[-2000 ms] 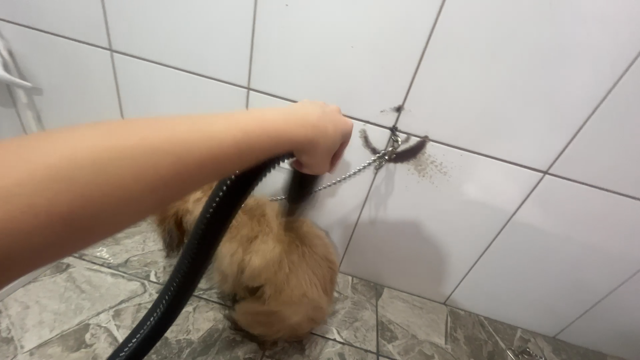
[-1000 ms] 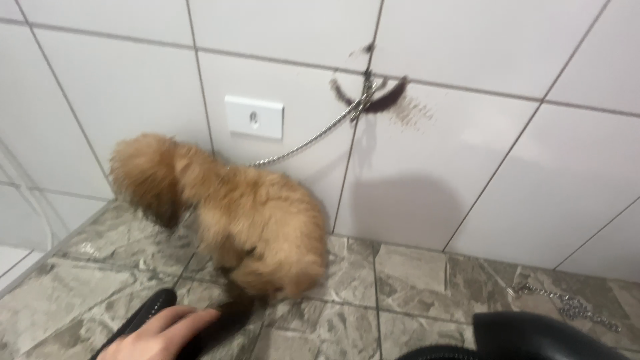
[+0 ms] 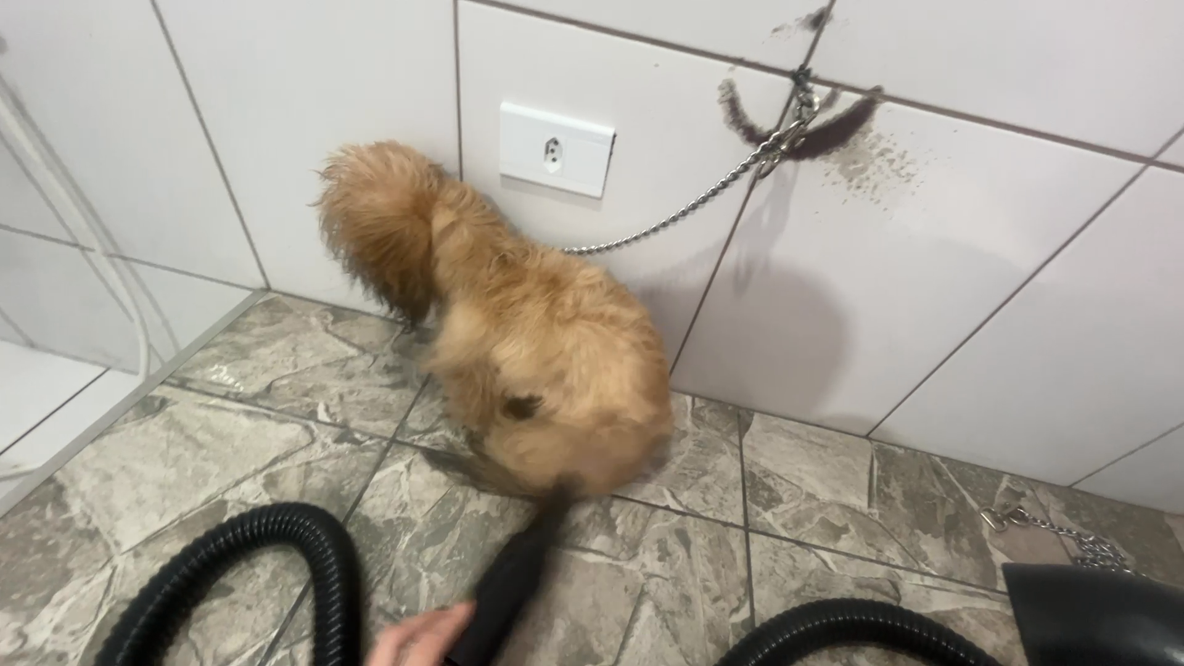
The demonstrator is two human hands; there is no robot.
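My left hand (image 3: 421, 636) is at the bottom edge, partly cut off, with its fingers on a black dryer nozzle (image 3: 511, 583). The blurred tip of the nozzle points up at the rump of a small tan, fluffy dog (image 3: 555, 342). The dog stands on the stone-patterned floor against the wall, its head turned away to the left. A metal chain leash (image 3: 680, 215) runs from behind the dog up to a fastening on the wall. My right hand is out of view.
A black corrugated hose (image 3: 338, 564) loops at lower left, and another stretch curves at lower right beside a black housing (image 3: 1091, 615). A loose chain (image 3: 1064, 532) lies on the floor near it. A white power outlet (image 3: 555, 150) is above the dog. A white tube (image 3: 125, 268) hangs at left.
Two seconds ago my left arm reached across over the dog with the hose; now the hand is low, below the dog. Since one second ago the nozzle has come into clearer view near the rump.
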